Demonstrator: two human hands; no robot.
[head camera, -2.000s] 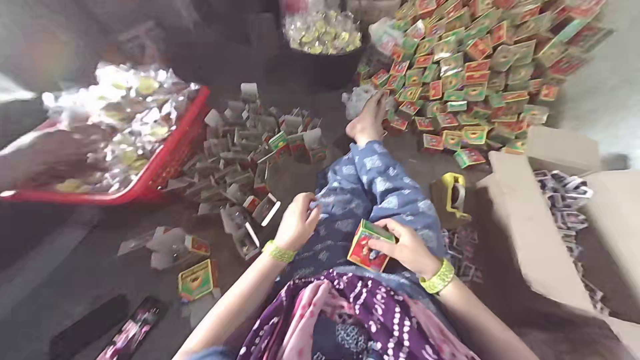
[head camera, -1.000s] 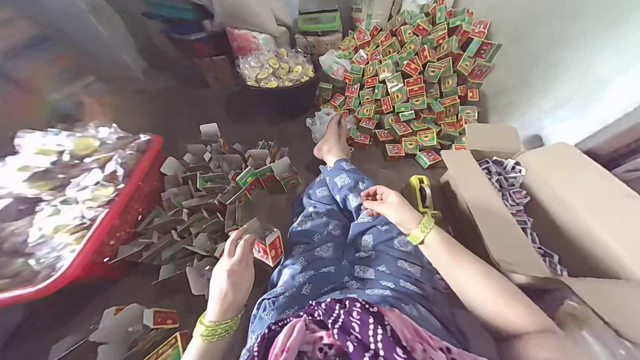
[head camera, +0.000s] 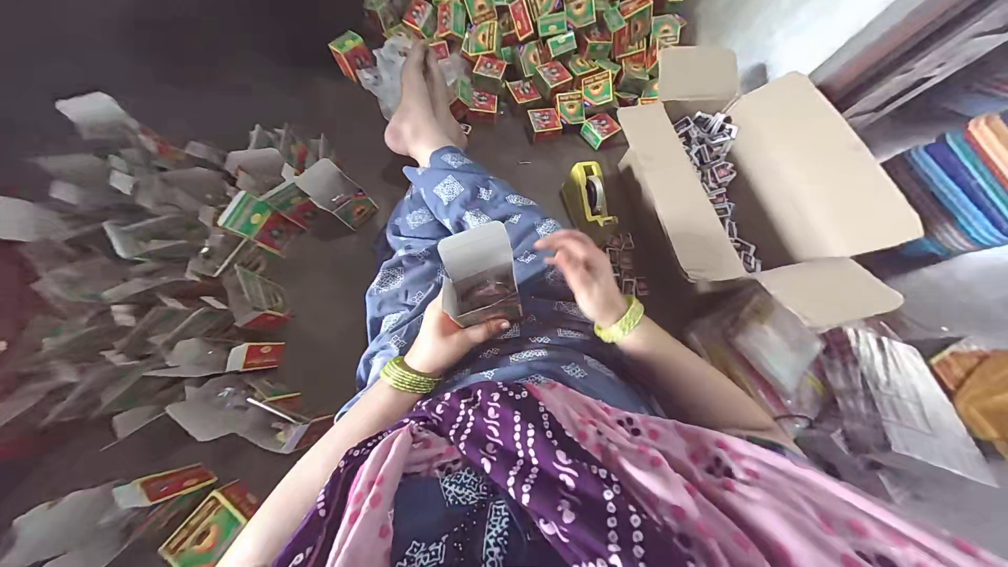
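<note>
My left hand (head camera: 453, 335) holds a small cardboard carton (head camera: 482, 276) upright over my lap, its lid flap raised and its grey inside facing me. Something dark and shiny shows inside it; what it is I cannot tell. Just right of the carton is my right hand (head camera: 583, 272), a little blurred, fingers apart and holding nothing. A yellow tape dispenser (head camera: 589, 194) stands on the floor beyond my right hand. Small framed pieces (head camera: 622, 264) lie on the floor beside that hand.
Many open cartons (head camera: 197, 236) cover the floor at left. Printed closed boxes (head camera: 551, 79) are heaped beyond my foot. At right stand a large cardboard box (head camera: 819, 173) holding small framed pieces, plastic packs (head camera: 760, 346) and folded cloths (head camera: 961, 181).
The carton in my left hand now stands over my lap with its open top facing me; one second ago that hand held a box farther left. The view has swung right and down.
</note>
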